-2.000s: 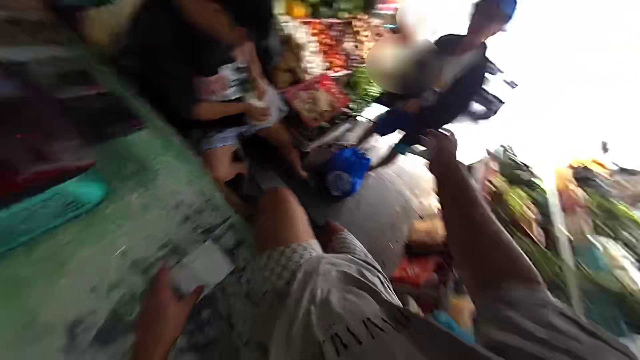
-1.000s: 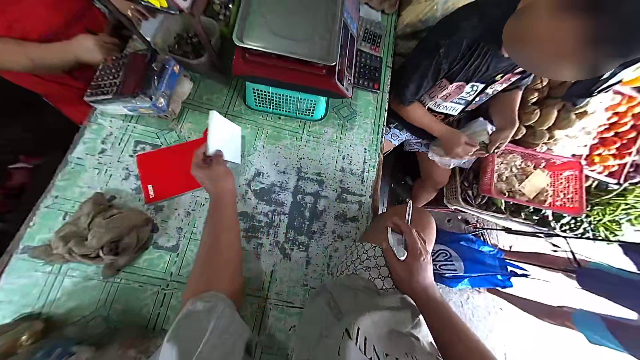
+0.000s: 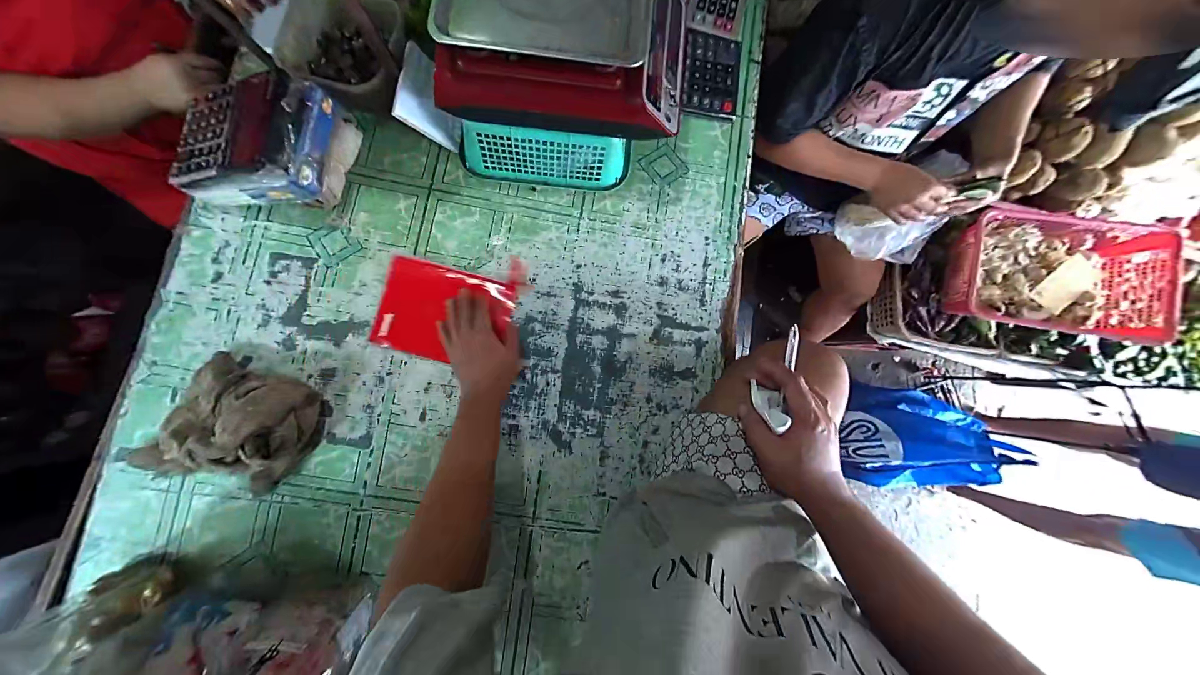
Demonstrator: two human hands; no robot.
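My left hand [image 3: 480,342] lies with spread fingers on a flat red plastic folder or bag [image 3: 412,305] on the green patterned tabletop [image 3: 600,281]. Over my bare knee, my right hand [image 3: 792,422] is closed around a white pen [image 3: 793,349] and a small white object [image 3: 771,411], which its fingers partly cover. What the white object is, I cannot tell. Left of the red item lies a crumpled brown cloth [image 3: 244,422]. A folded white paper [image 3: 427,98] leans by the red weighing scale [image 3: 553,89].
A teal basket [image 3: 548,155] sits beneath the scale, with a calculator [image 3: 710,70] alongside. A boxed item and another calculator [image 3: 206,136] are near a person in red. At right, a person's hands [image 3: 909,192] hold a plastic bag by a red crate [image 3: 1172,281]. Plastic bags [image 3: 253,628] lie bottom left.
One second ago my left hand held a white paper or card above the red item; now it rests on the red item without it. A white paper now stands beside the scale.
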